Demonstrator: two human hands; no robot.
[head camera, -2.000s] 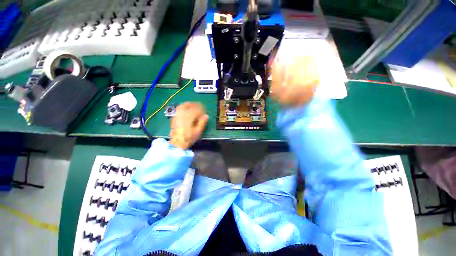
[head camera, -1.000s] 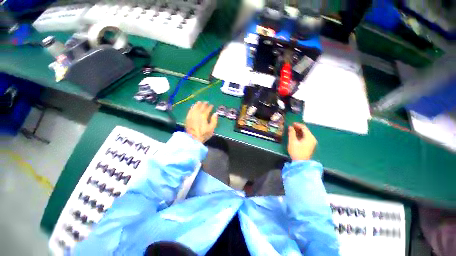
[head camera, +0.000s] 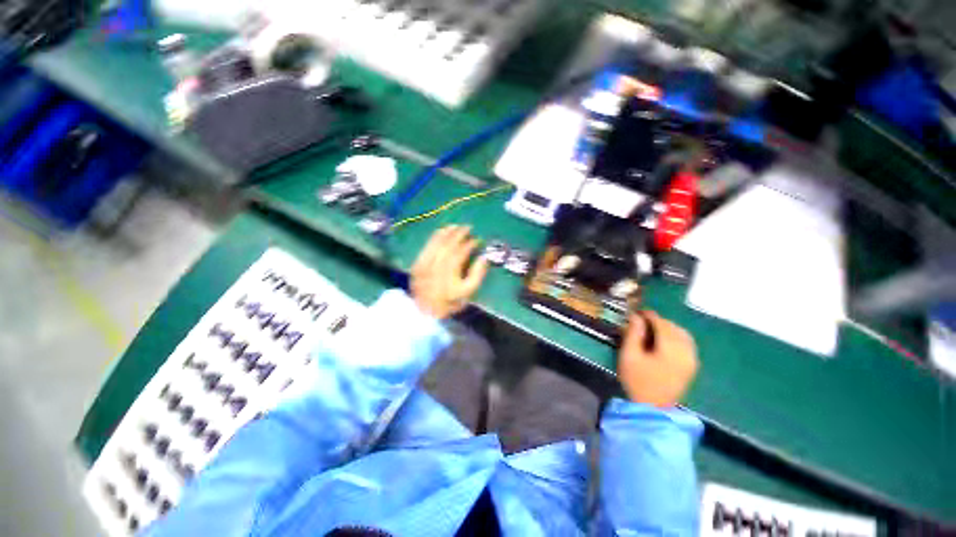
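Note:
The black clamp fixture (head camera: 618, 199) stands on the green bench, blurred, with its red handle (head camera: 676, 212) lowered at the right. Its brown-gold base plate (head camera: 582, 298) is low at the front, partly covered by the black clamp part. My left hand (head camera: 446, 272) rests at the bench edge, left of two small square parts (head camera: 505, 257); whether its fingers hold anything cannot be told. My right hand (head camera: 656, 359) is at the front right corner of the base plate, fingers curled; its fingertips are blurred and any small thing in them is hidden.
White foam trays with dark modules lie at lower left (head camera: 215, 383) and lower right (head camera: 781, 516). A thick foam tray (head camera: 419, 42) and grey tape dispenser (head camera: 262, 124) are at back left. A blue hose (head camera: 461, 147), small display (head camera: 531, 206) and white paper (head camera: 776, 262) surround the fixture.
The red handle has come down and my right hand has moved from beside the fixture's upper frame to its front right corner. The view has turned, shifting the bench. My left hand stays near the edge.

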